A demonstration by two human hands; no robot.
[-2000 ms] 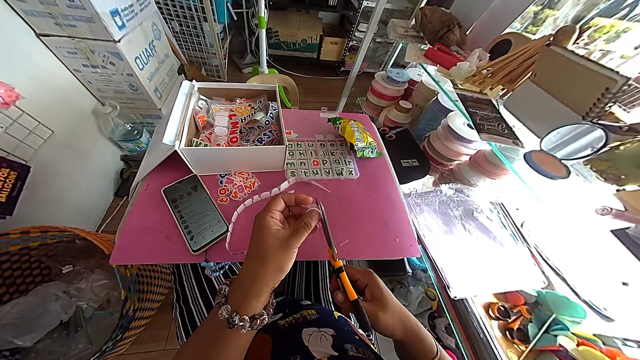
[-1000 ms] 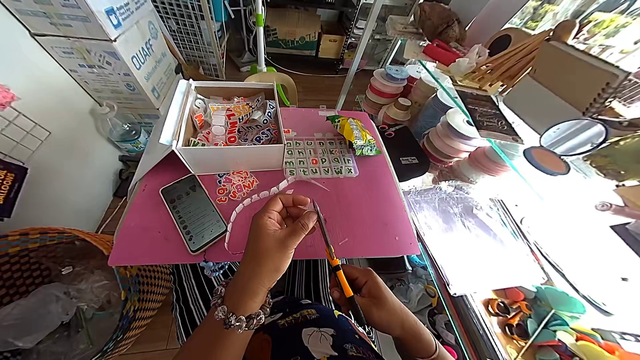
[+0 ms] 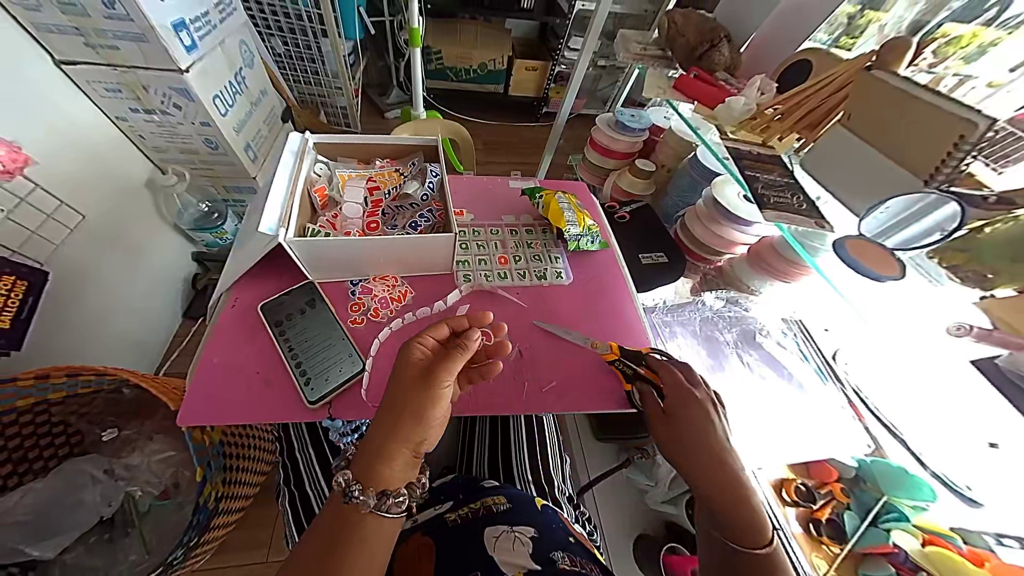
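Note:
Between thumb and fingertips, my left hand [image 3: 448, 360] pinches a small red-and-white cutout [image 3: 486, 337] above the pink tabletop [image 3: 232, 368]. My right hand [image 3: 684, 408] is on the handles of orange-and-black scissors [image 3: 612, 352], whose closed blades point left on the table. A curved strip of white stickers [image 3: 400, 322] lies behind and left of my left hand. Beyond it are a pile of red letter cutouts [image 3: 380, 299] and a clear compartment box of green letters [image 3: 512, 254]. A smartphone [image 3: 312, 342] lies at the left.
An open white box [image 3: 372, 258] of packed letter cutouts stands at the back left. A yellow-green packet [image 3: 566, 218] and a black pouch [image 3: 646, 248] lie right of the letter box. Ribbon spools [image 3: 724, 216] stand at the right, a woven basket [image 3: 232, 464] at lower left.
The scissors have moved away from my left hand and now rest on the table to the right, under my right hand. My left hand has stayed near its place, its fingers more spread.

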